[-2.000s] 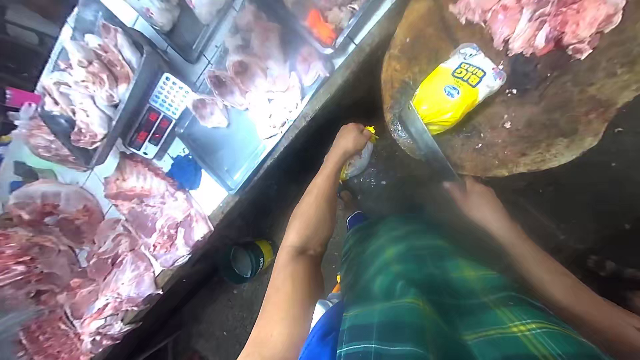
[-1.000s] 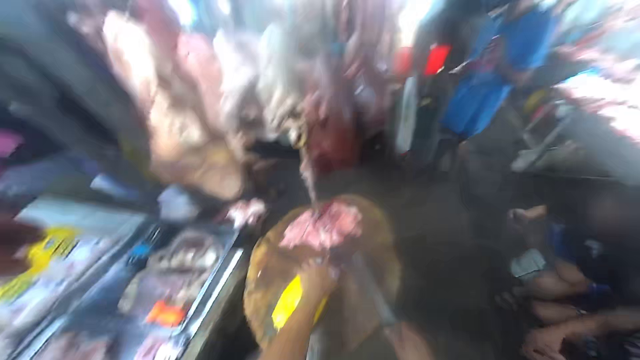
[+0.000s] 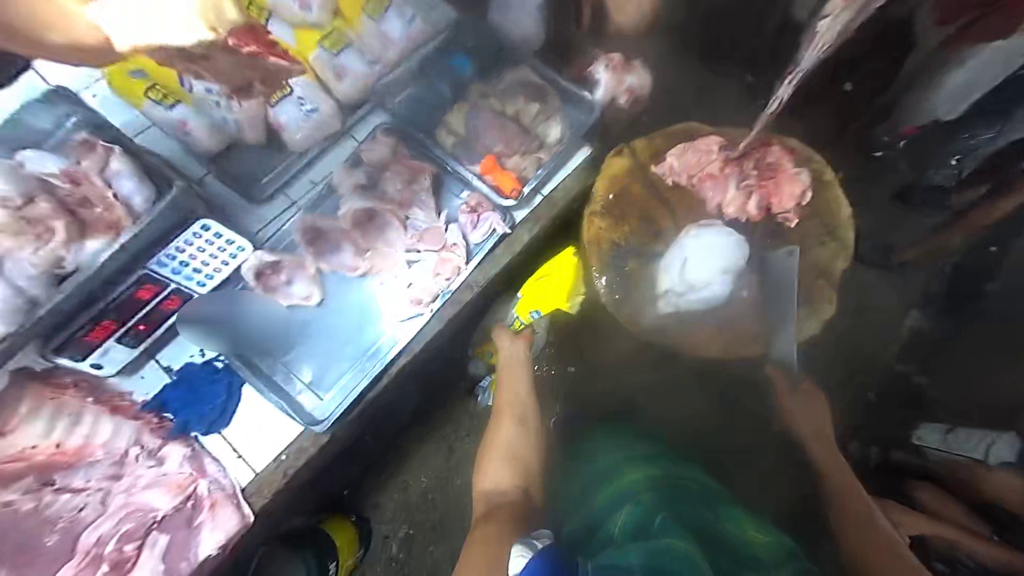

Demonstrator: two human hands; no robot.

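My left hand (image 3: 514,340) grips a yellow plastic wrapper (image 3: 550,286) over the dark floor, between the counter and the chopping block. In my right hand (image 3: 802,400) is a cleaver (image 3: 782,304), its blade over the near right part of the round wooden chopping block (image 3: 632,232). An unwrapped whole chicken (image 3: 704,266), pale, lies on the block just left of the blade. Behind it on the same block is a pile of raw meat pieces (image 3: 740,178).
A tiled counter at left holds a metal tray (image 3: 336,344) of chicken pieces, a digital scale (image 3: 152,296), wrapped chickens (image 3: 304,112) and large meat slabs (image 3: 104,480). Another person's arm (image 3: 56,28) reaches in at top left. Meat hangs beyond the block. Another person's limbs (image 3: 944,504) show at lower right.
The chicken was in its yellow wrapper on the block; now it lies bare there, and the wrapper is in my left hand, off the block. The view has swung back down.
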